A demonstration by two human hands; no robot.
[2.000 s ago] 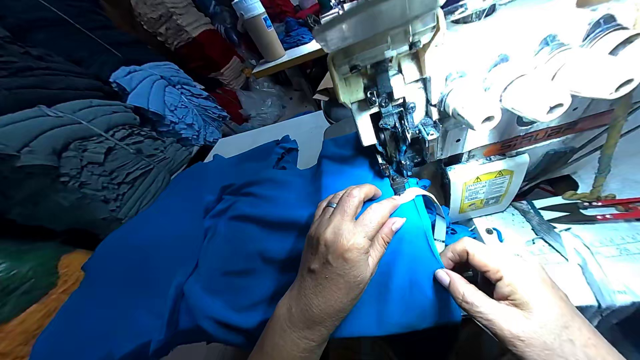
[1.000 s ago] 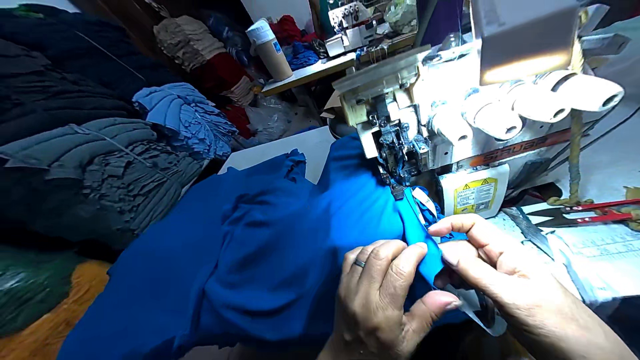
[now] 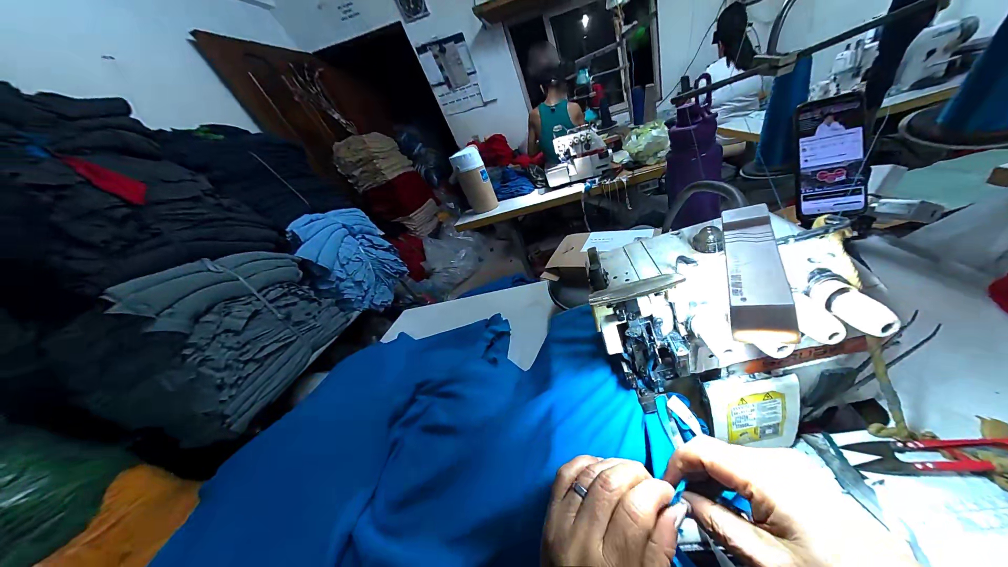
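Observation:
A large piece of blue fabric (image 3: 472, 441) lies over the table and runs under the presser foot of an overlock sewing machine (image 3: 654, 339). My left hand (image 3: 610, 512), with a ring on one finger, grips the fabric's edge just in front of the foot. Close beside it, touching or nearly so, my right hand (image 3: 756, 496) pinches the same edge between thumb and forefinger. A narrow white strip (image 3: 679, 411) shows along the blue edge near the foot. The fingertips of both hands are partly hidden in folds.
Red-handled snips (image 3: 929, 457) lie right of my right hand. A small box (image 3: 757, 272) rests on the machine, with a phone (image 3: 831, 157) and purple bottle (image 3: 694, 153) behind. Bundled grey fabric (image 3: 236, 331) is piled at left. Two people sit farther back, one at another sewing machine (image 3: 581, 156).
The view has tilted up, showing more of the room. My left hand has moved from the fabric by the foot down to its edge beside my right hand.

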